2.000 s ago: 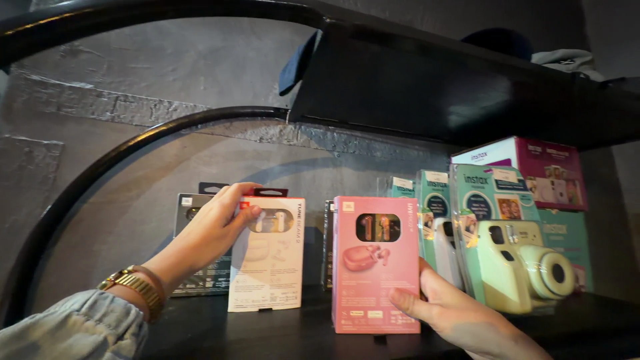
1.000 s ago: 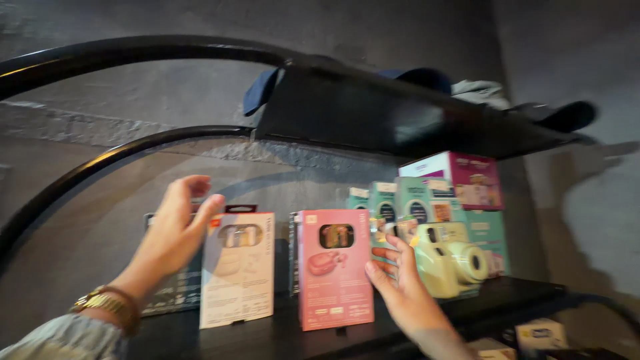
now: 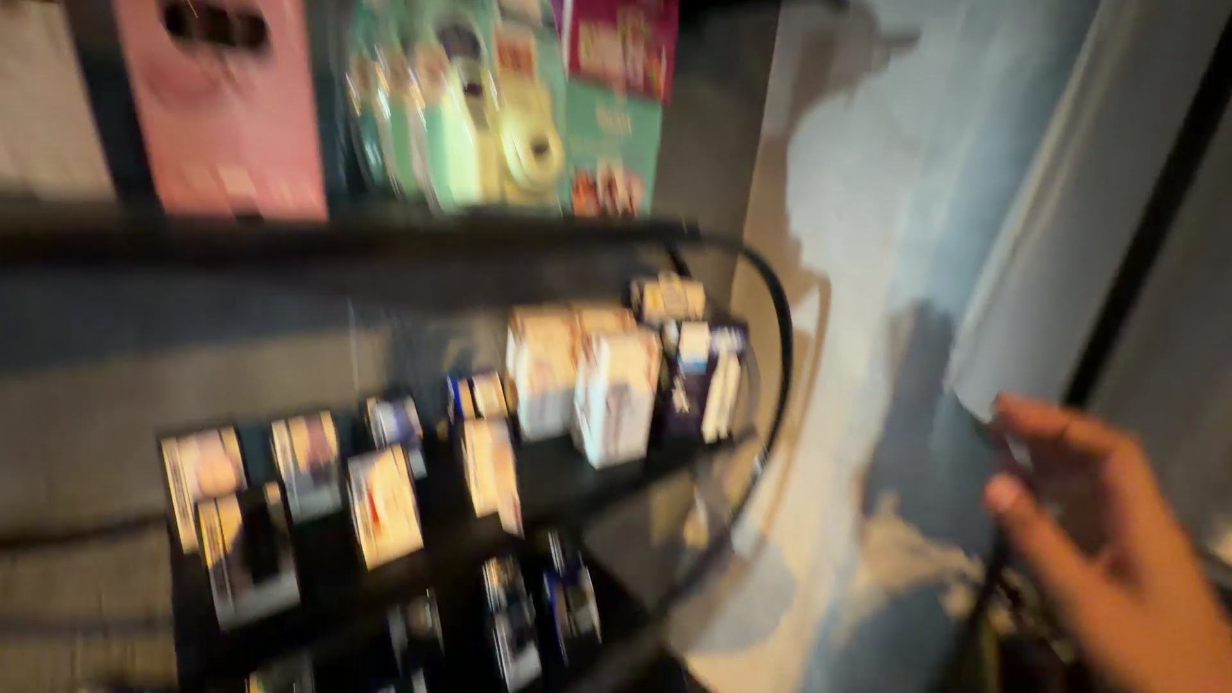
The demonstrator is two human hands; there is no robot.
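My right hand [image 3: 1097, 529] is at the lower right, blurred, its thumb and fingers apart, with nothing seen held; it hangs in front of a pale curtain or wall, well right of the shelves. My left hand is outside the view. At the upper left, a pink earphone box [image 3: 236, 125] stands on the top shelf, with part of a white box [image 3: 48, 106] to its left. Right of the pink box is a pale-yellow instant camera [image 3: 529, 144] with teal packages behind it and a magenta box [image 3: 621, 43] above a teal one.
A black shelf edge [image 3: 385, 241] crosses the view and joins a curved black tube [image 3: 784, 337]. On the shelf below stand white boxes [image 3: 616, 399], a dark purple box [image 3: 688, 395] and several small boxes [image 3: 385, 505]. More small boxes [image 3: 510, 621] are lower down.
The view has swung right and down. My right hand was at the pink box, then open beside it, and is now away from the shelves. My left hand let go of the white box and has left the view.
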